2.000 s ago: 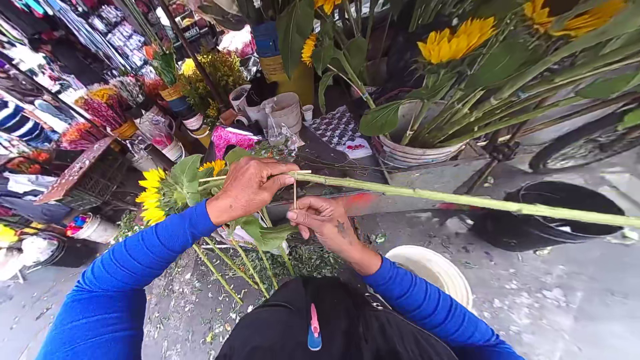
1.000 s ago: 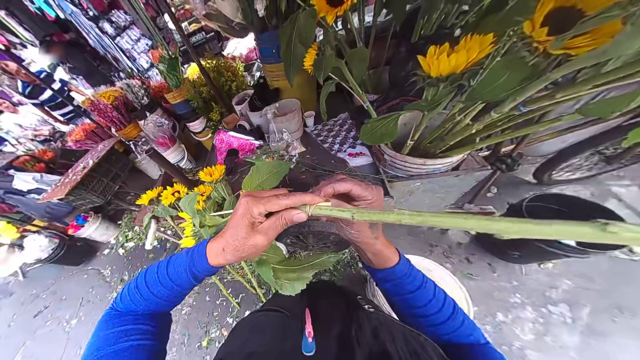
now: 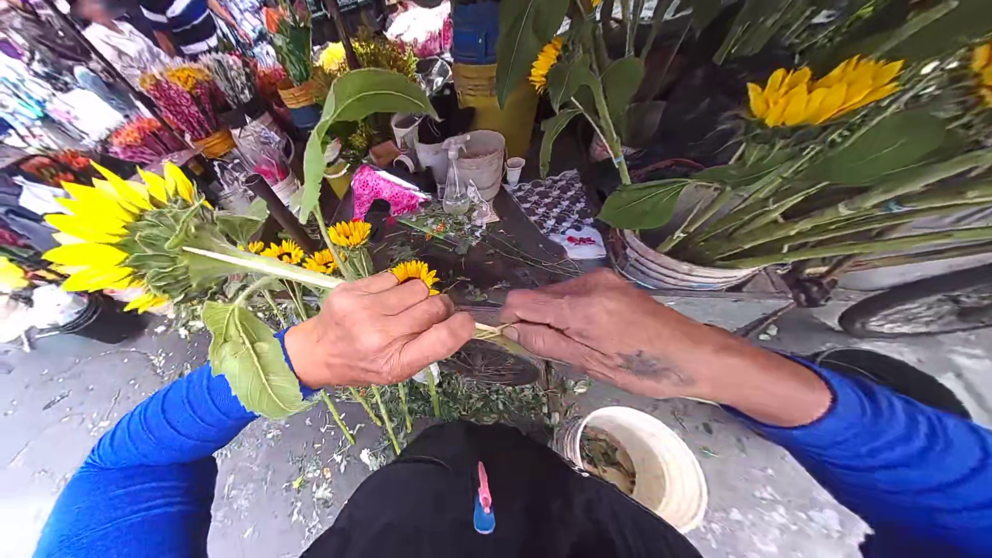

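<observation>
My left hand point(image 3: 380, 329) is closed around the thick green stem of a large sunflower point(image 3: 147, 236), whose yellow bloom points to the left and whose leaves hang beside my wrist. Just right of it, my right hand point(image 3: 589, 333) pinches the same stem between thumb and fingers, with a short stretch showing between the hands. Much of the stem past my right hand is hidden. Several smaller sunflowers point(image 3: 349, 234) lie behind and below my left hand, their cut stems sticking out toward me.
A white bucket point(image 3: 690, 465) with plant scraps stands at lower right. Behind are a spray bottle point(image 3: 456, 182), a pink cloth point(image 3: 381, 192), a patterned cloth point(image 3: 559, 203), and a bucket point(image 3: 682, 267) of sunflowers. A bicycle wheel point(image 3: 922, 302) is at right, cut flowers point(image 3: 182, 101) at upper left.
The large sunflower bloom now shows at my left, and the long stem that reached to the right edge no longer shows there. My hands, close together one second ago, are a little apart.
</observation>
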